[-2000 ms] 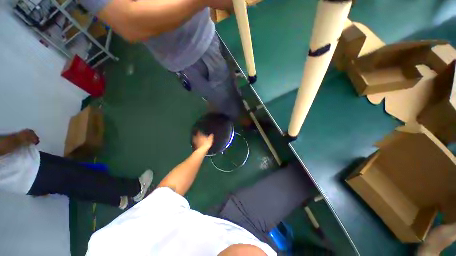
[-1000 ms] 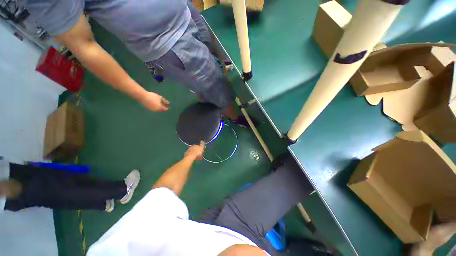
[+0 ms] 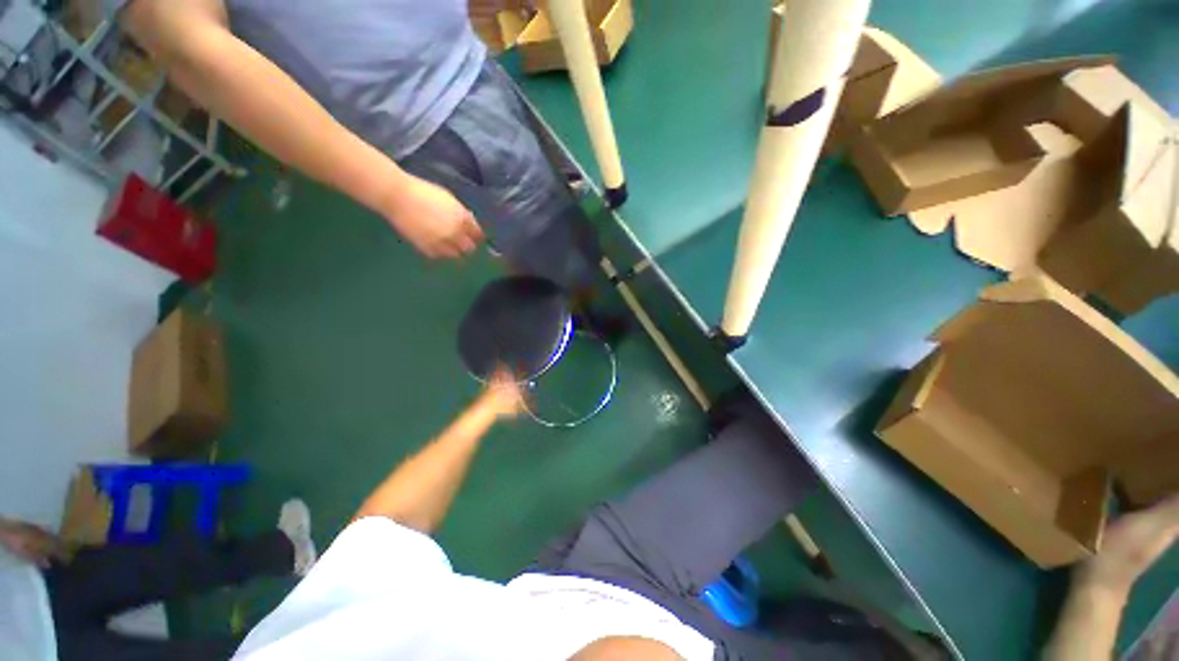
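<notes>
A dark round stool [image 3: 512, 328] with a thin metal ring stands on the floor beside the table. My left hand [image 3: 504, 395] reaches down and holds its near rim; the fingers are slightly blurred. An open brown carton [image 3: 1002, 446] lies on the green table, its lid panel standing up on the far side. A blurred hand [image 3: 1140, 540], seemingly my right hand, touches the carton's lower right corner; its finger grip is unclear.
Other part-folded cartons [image 3: 963, 155] lie beyond. Cream poles [image 3: 791, 168] with black joints stand at the table edge [image 3: 828, 478]. A person in grey [image 3: 388, 78] stands near the stool. A blue stool [image 3: 168, 480], red box [image 3: 158, 229] and floor carton [image 3: 179, 384] are left.
My left hand has moved from on top of the round seat to its near rim. The grey-shirted person's arm has come down beside the stool. The view has shifted.
</notes>
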